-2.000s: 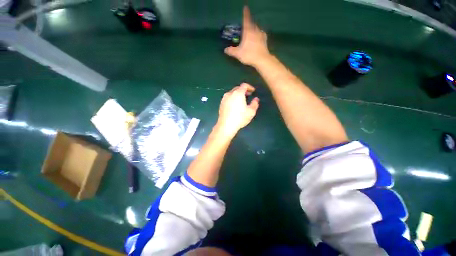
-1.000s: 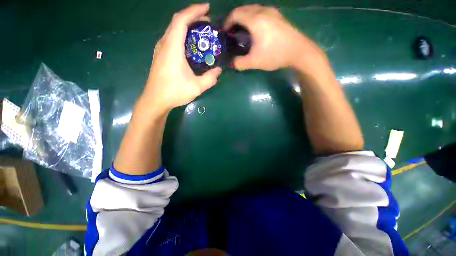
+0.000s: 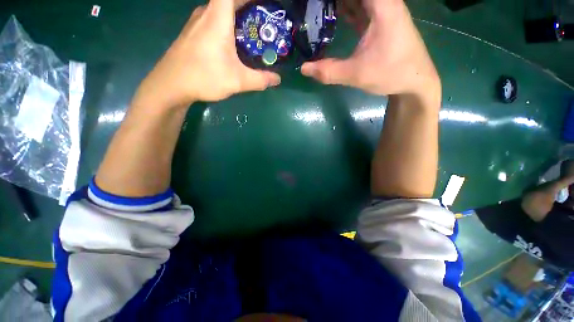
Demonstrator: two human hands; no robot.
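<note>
My left hand (image 3: 208, 60) holds a black round housing near the top edge of the view. Its open face shows a round blue-purple circuit board (image 3: 264, 33) with a pale ring at its centre and a green spot at its lower edge. My right hand (image 3: 384, 56) holds a black end cap (image 3: 316, 28) with a grey inner face, tilted beside the board. Both parts are close together; whether they touch is unclear. Thin red wire shows at the board's right side. The fingertips of both hands are partly cut off by the top edge.
A clear plastic bag (image 3: 41, 119) lies at the left with a dark slim tool (image 3: 24, 202) below. A small black round part (image 3: 506, 89) and a lit black unit (image 3: 542, 29) are at the right. A white slip (image 3: 452, 189) lies near the bench edge. A person (image 3: 544, 204) is at lower right.
My hands have gone from empty to holding the housing and cap. Since the last earlier frame, the cap has turned to show its grey inner face. The view has shifted, moving the bag left.
</note>
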